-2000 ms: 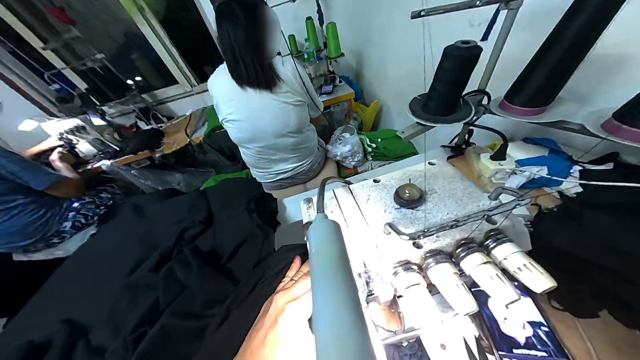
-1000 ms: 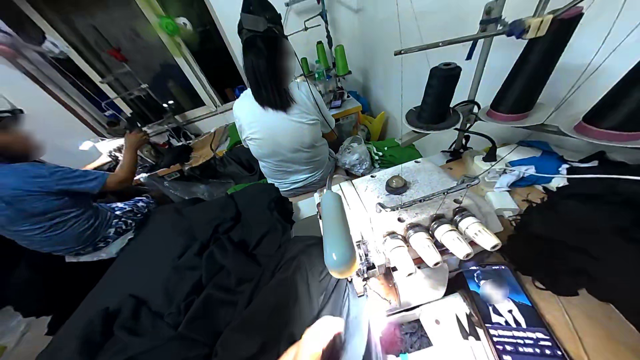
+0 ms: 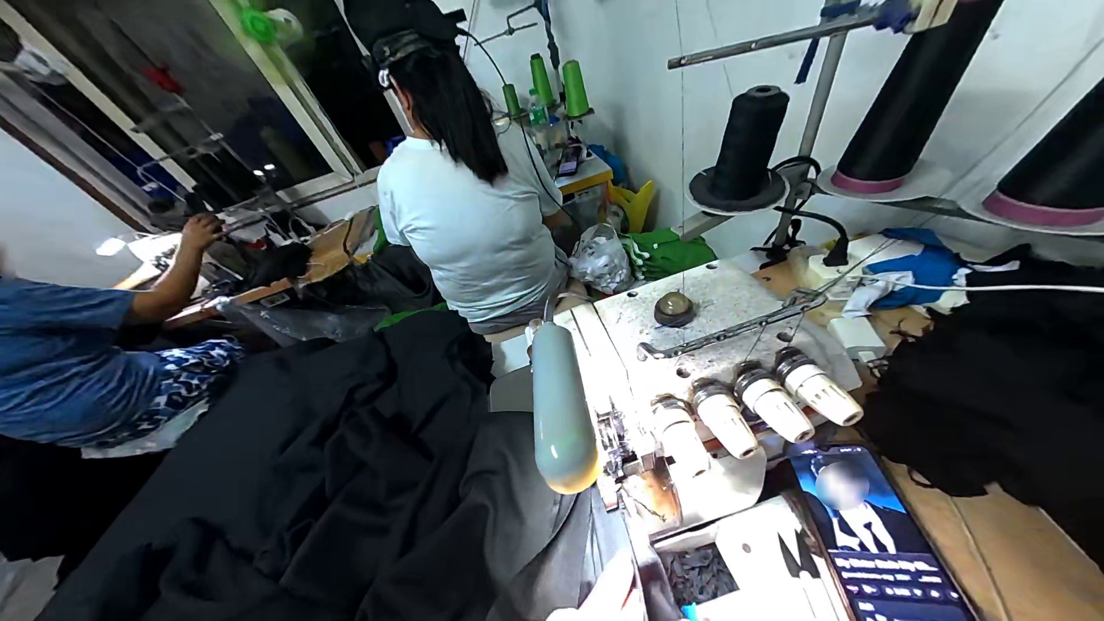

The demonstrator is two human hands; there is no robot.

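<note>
At the bottom edge a brightly lit hand, which I take for my left hand, shows only in part, by the black fabric near the presser foot; its grip is not clear. My right hand is out of view. The fabric spreads from the overlock sewing machine to the left. A grey-green lamp head hangs over the presser foot area. Several white tension knobs stand on the machine's front, above a cavity of dark thread scraps.
A phone with a lit screen lies right of the machine, beside a black fabric heap. Black thread cones stand on a rack behind. A seated person is ahead; another person sits at the left.
My visible hand is lower in view and shows less than before. The person at the left has an arm raised, unlike two seconds ago. The view has shifted.
</note>
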